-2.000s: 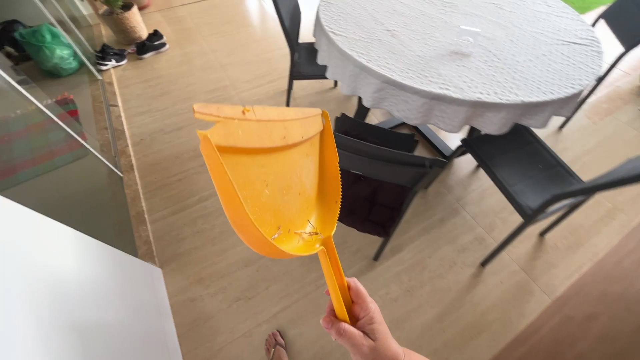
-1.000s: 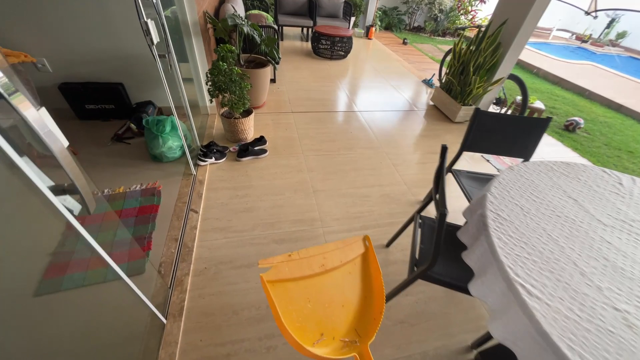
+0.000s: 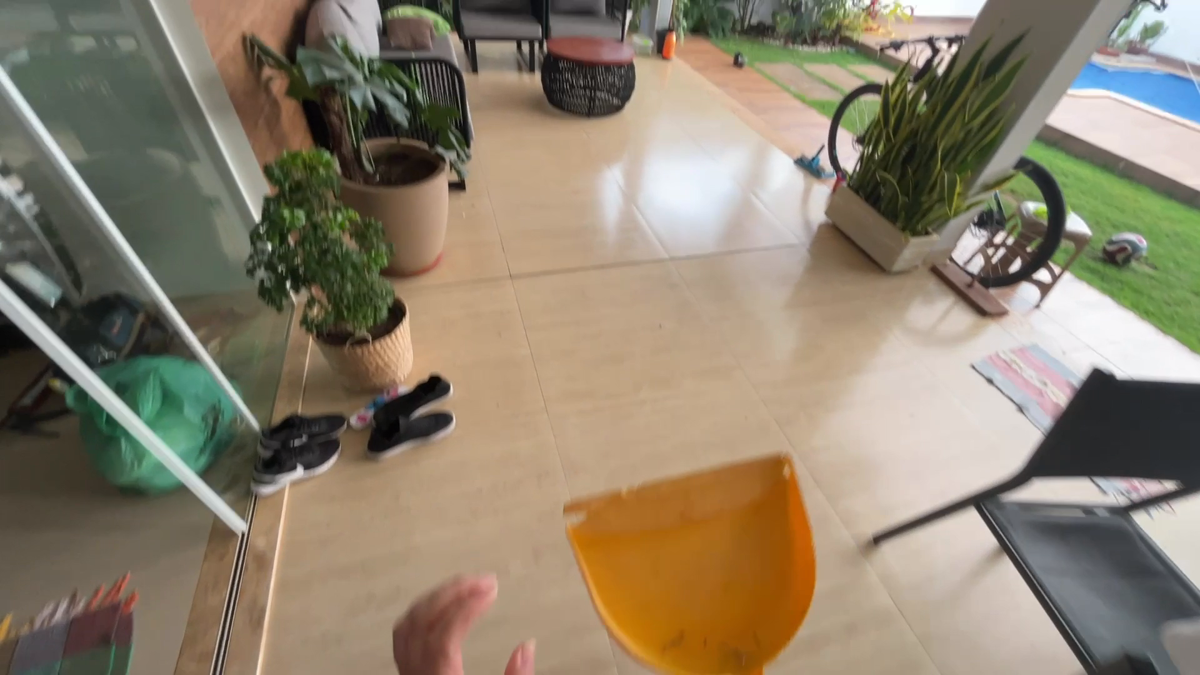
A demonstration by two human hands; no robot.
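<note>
A yellow plastic dustpan [image 3: 698,572] is held out over the tiled floor at the bottom centre, its scoop facing up with bits of debris near the handle end. Its handle runs out of the frame, and the hand on it, my right hand, is hidden below the edge. To the left of the dustpan my left hand [image 3: 459,623] shows at the bottom edge, fingers and thumb apart, touching nothing.
Black shoes [image 3: 410,431] lie beside the glass door track [image 3: 239,581], near a potted plant in a woven basket [image 3: 366,352]. Behind the door sits a green plastic bag [image 3: 155,422]. A black chair [image 3: 1087,553] stands at right; a long planter [image 3: 881,234] and a bicycle wheel [image 3: 1041,225] are farther off.
My left hand has come into view at the bottom. The hand seen on the dustpan's handle two seconds ago is out of frame. The view has swung from the round table toward the patio.
</note>
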